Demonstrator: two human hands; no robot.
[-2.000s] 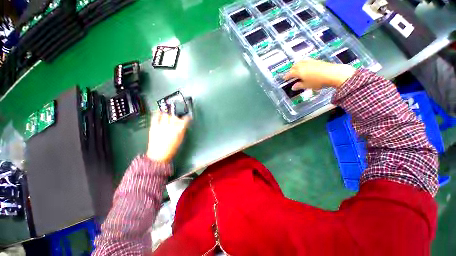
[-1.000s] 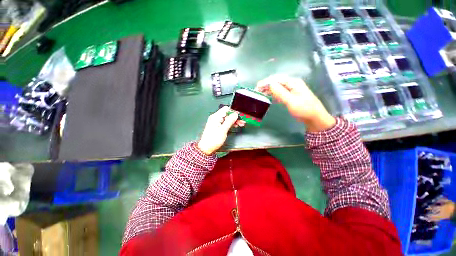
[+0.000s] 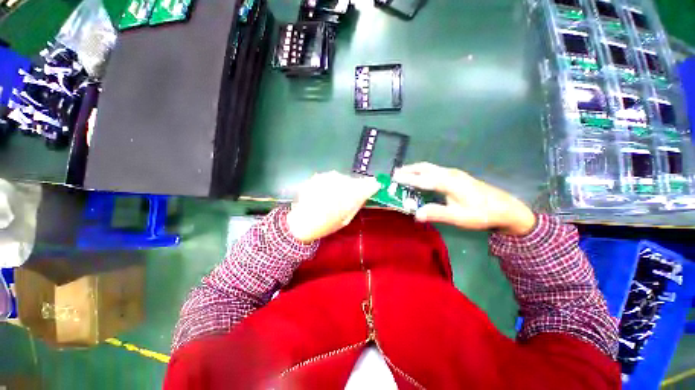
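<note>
A green circuit board [image 3: 392, 195] is held between my two hands at the bench's front edge. My left hand [image 3: 331, 204] grips its left end, with the thumb on top. My right hand [image 3: 457, 199] has thumb and fingers around its right end. The board's underside is hidden. A black plastic frame [image 3: 380, 151] with a row of pale squares lies just beyond the board, its near side partly covered by the board and fingers. A second black frame [image 3: 378, 87] lies flat farther back.
Piled black frames [image 3: 302, 49] stand back left. A thick black foam stack [image 3: 158, 99] is at left, with green boards at its far end. Clear blister trays [image 3: 560, 183] are at right. Blue bin [image 3: 610, 259] and cardboard box [image 3: 80, 301] are below the bench.
Both hands have drawn in to the bench edge. The board is turned from its dark display side to its green side. My right hand has closed on it. A frame now shows beyond it.
</note>
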